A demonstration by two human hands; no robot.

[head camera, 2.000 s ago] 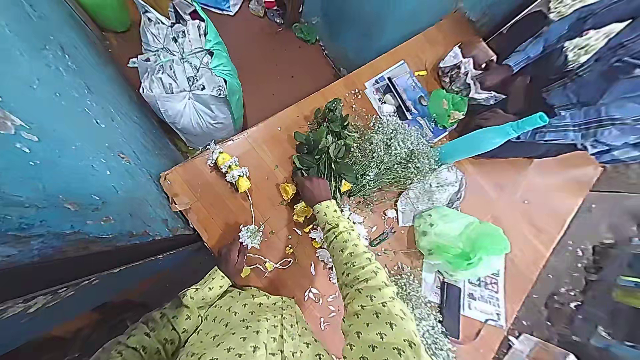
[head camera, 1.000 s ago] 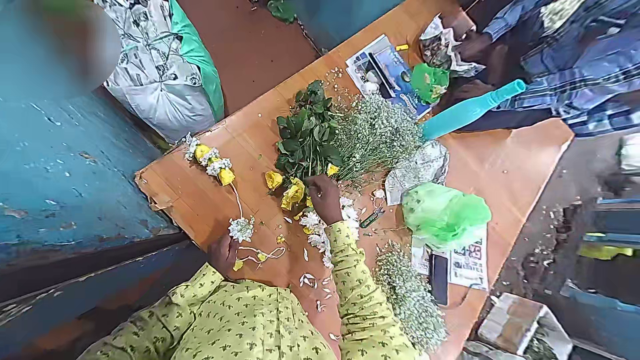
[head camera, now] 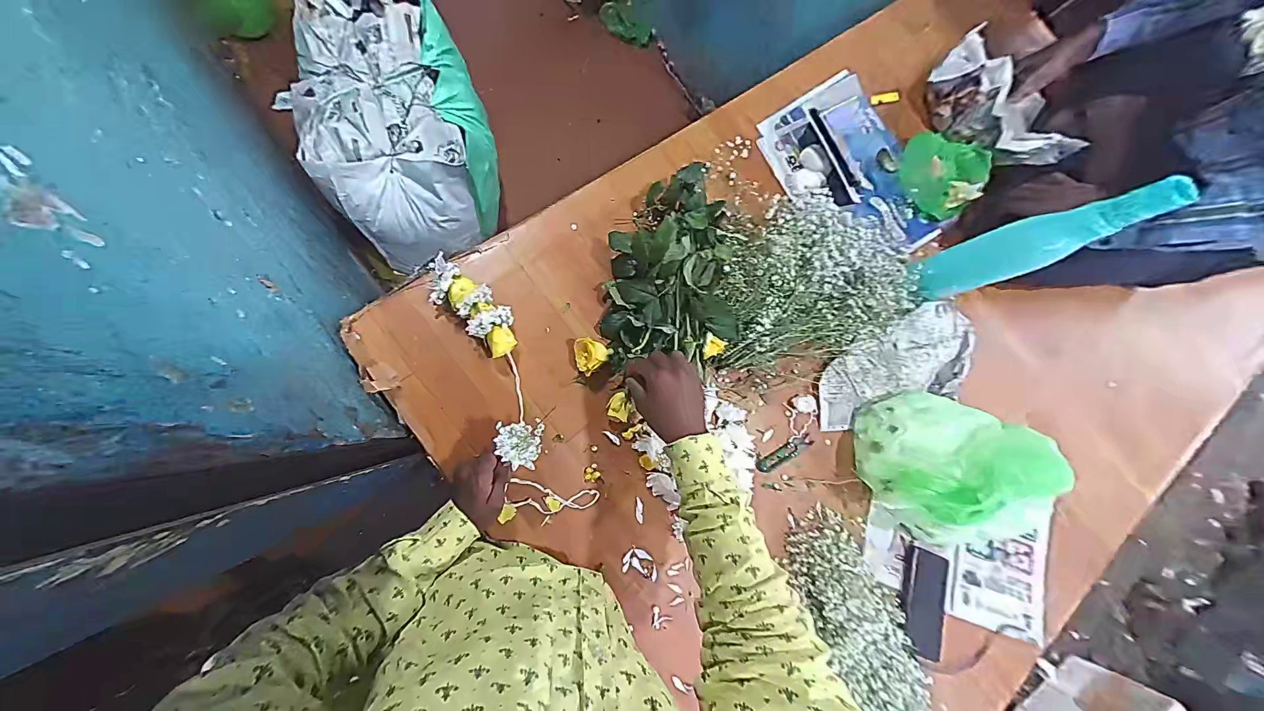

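My right hand (head camera: 668, 395) reaches among yellow roses (head camera: 591, 355) at the stem side of a bunch of green rose leaves (head camera: 662, 276); its fingers are partly hidden, so I cannot tell whether it grips one. My left hand (head camera: 481, 486) rests at the table's near left edge, beside a small cluster of white flowers (head camera: 518, 445) on a white string (head camera: 517, 390). What the left fingers hold is hidden. Up that string lies a garland section of yellow roses and white blooms (head camera: 478, 308). Loose white flowers (head camera: 731, 434) and petals lie by my right wrist.
Baby's breath (head camera: 820, 276) spreads right of the leaves, with another bunch (head camera: 854, 612) near my right sleeve. A green plastic bag (head camera: 958, 464), a dark phone (head camera: 924, 600), newspaper (head camera: 1002, 583) and a turquoise wrapped roll (head camera: 1057, 237) lie rightward. Another person's hand (head camera: 1057, 69) is at the far right.
My right hand has shifted from the loose yellow blooms to the base of the leafy bunch. My left hand stays by the string and white flower cluster.
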